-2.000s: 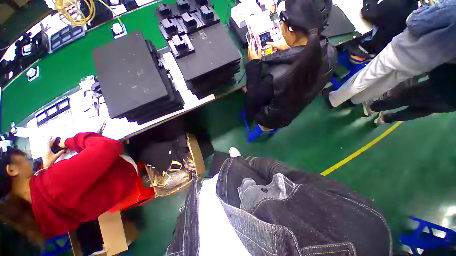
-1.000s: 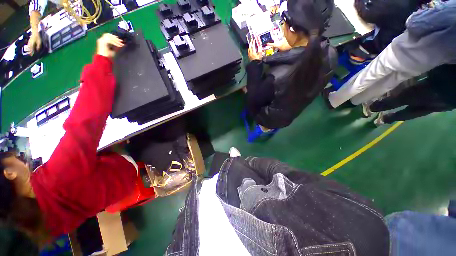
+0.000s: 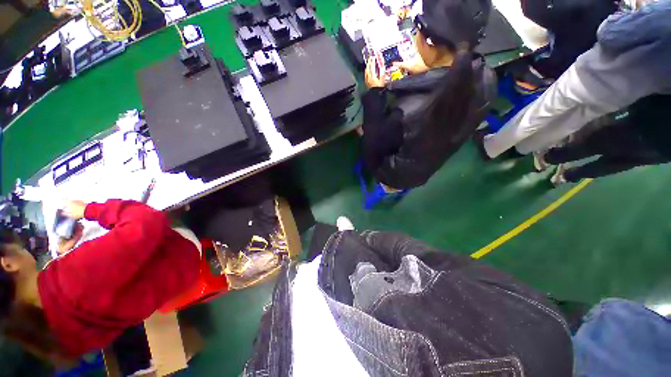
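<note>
Neither of my hands shows; my dark jacket fills the lower middle. A stack of flat black trays (image 3: 193, 121) lies on the green-topped workbench (image 3: 153, 74), with one small black device unit (image 3: 195, 62) at its far corner. A second stack of black trays (image 3: 313, 74) stands to its right, with several black device units (image 3: 278, 29) at its far end. A black multi-slot holder (image 3: 77, 163) lies on the white bench surface at the left.
A red-sleeved person (image 3: 110, 272) sits at left. A dark-clothed person (image 3: 434, 110) sits holding a clear case with parts (image 3: 391, 55). Open cartons (image 3: 254, 258) are below the bench. Other people stand at right. A blue-clothed part (image 3: 625, 342) shows lower right.
The red-sleeved arm reached over the left tray stack and drew back; a black device unit now lies at its far corner. The blue-clothed part appeared at lower right.
</note>
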